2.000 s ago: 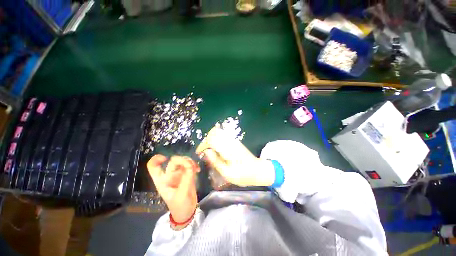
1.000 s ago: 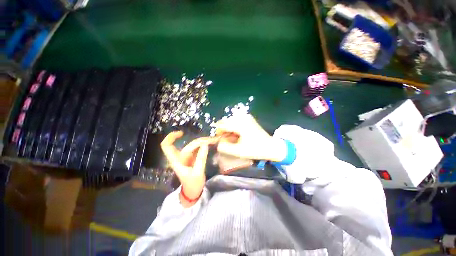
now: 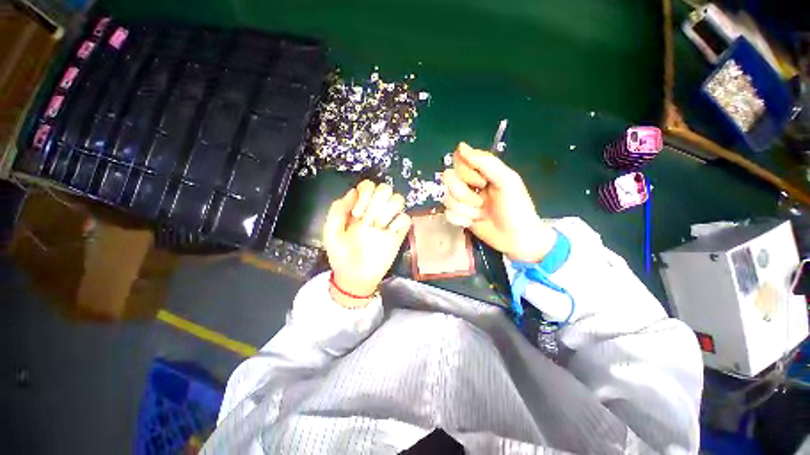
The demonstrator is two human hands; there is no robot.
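My left hand [image 3: 364, 233] is palm up with its fingers curled, left of the square fixture; whether something small is inside cannot be told. My right hand [image 3: 490, 203] is closed in a loose fist above and right of the fixture. Thin silvery tweezers [image 3: 500, 133] stick out beyond its fingers; the rest is hidden by the hand. The fixture [image 3: 441, 247], pale with an orange-red border, lies at the bench's front edge between the hands. Small white parts [image 3: 424, 190] lie just beyond it. A larger speckled pile of small parts [image 3: 364, 124] lies further left.
Black blister trays [image 3: 200, 124] with some pink housings stand at the left. Two pink-and-black housing stacks [image 3: 629, 190] and a blue stick [image 3: 647, 227] are at the right, with a white box unit [image 3: 742, 293] nearer. A blue parts bin [image 3: 768, 111] is upper right.
My hands have moved apart, uncovering the fixture. My left hand has turned palm up with curled fingers. The silvery tool now shows beyond my right hand. The whole view has shifted and turned.
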